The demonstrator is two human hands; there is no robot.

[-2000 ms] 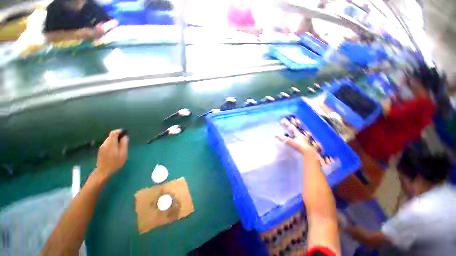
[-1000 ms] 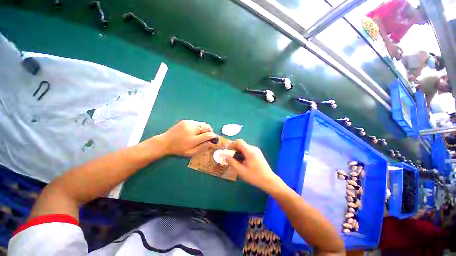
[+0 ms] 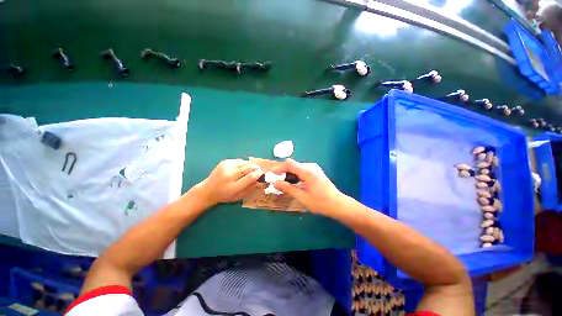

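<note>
My left hand (image 3: 233, 180) and my right hand (image 3: 310, 186) meet over the brown cardboard pad (image 3: 259, 200). My right hand holds an oval head part (image 3: 289, 178) whose black end shows between the fingers. A small dark piece shows at my left fingertips; most of it is hidden. White material (image 3: 273, 182) lies between the fingertips, over the pad. A round white piece (image 3: 283, 149) lies on the green surface just beyond the pad.
Black arm parts (image 3: 161, 58) lie on the belt at left, joined assemblies (image 3: 339, 92) at right. A blue tray (image 3: 377, 179) at right holds oval parts (image 3: 487, 197). A wrinkled white sheet (image 3: 98, 185) at left bears a dark clip (image 3: 69, 162) and small black block (image 3: 51, 140).
The view has turned and levelled. Both hands remain over the cardboard and are closer together, with the white material now between their fingertips.
</note>
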